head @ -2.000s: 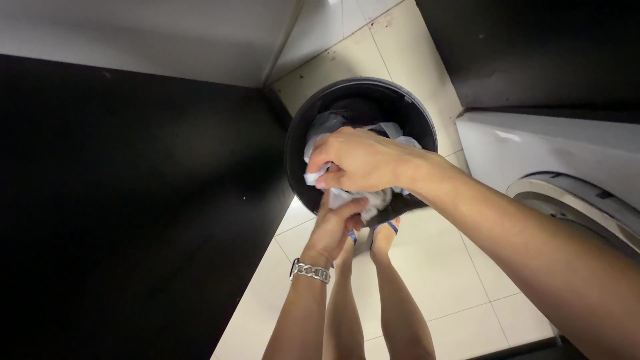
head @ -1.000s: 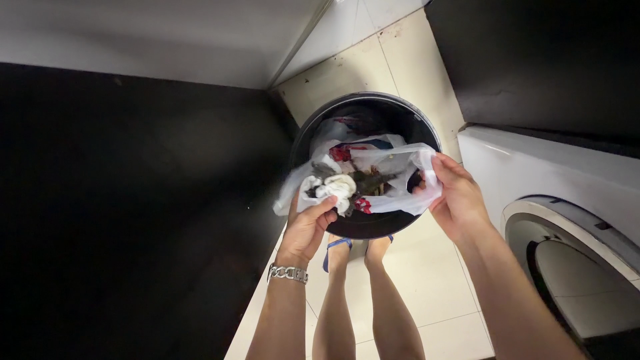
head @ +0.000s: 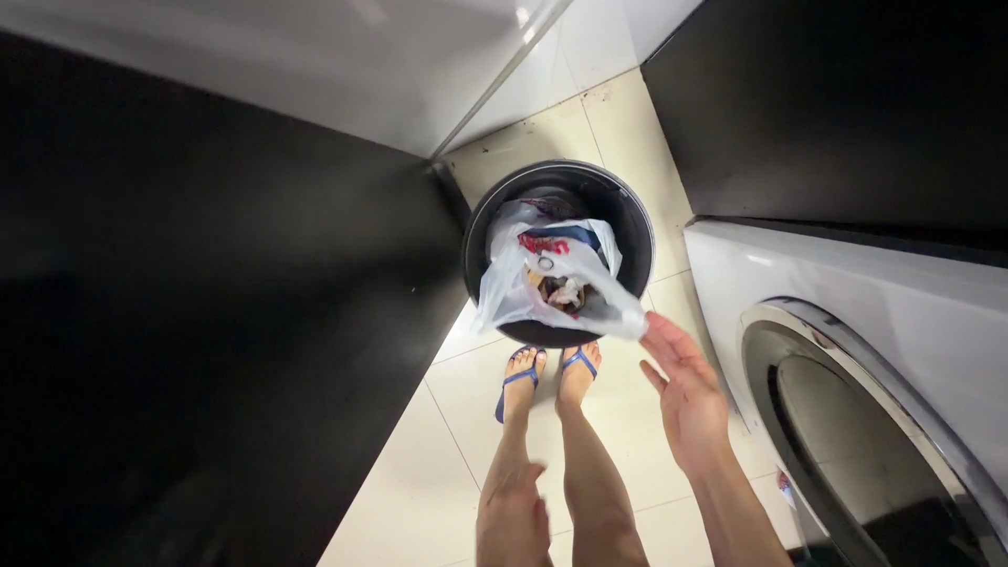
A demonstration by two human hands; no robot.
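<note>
A round black bin stands on the floor just beyond my feet. In its mouth lies a thin whitish plastic bag, its opening spread and part of it draped over the near rim. Mixed waste shows inside the bag, with red and dark blue pieces near the far side. My right hand is at the bag's right corner, fingers apart, fingertips at or very near the plastic; it does not grip it. My left hand is blurred, low in the view above my leg, away from the bag, with nothing visible in it.
A white front-loading washing machine with a round door stands at the right. Black panels rise at the upper right and a large black surface fills the left. My feet in blue flip-flops are on pale floor tiles beside the bin.
Both hands held the bag's edges a second ago. The left has let go and drawn back toward me; the right has opened. The bag now rests across the bin's mouth.
</note>
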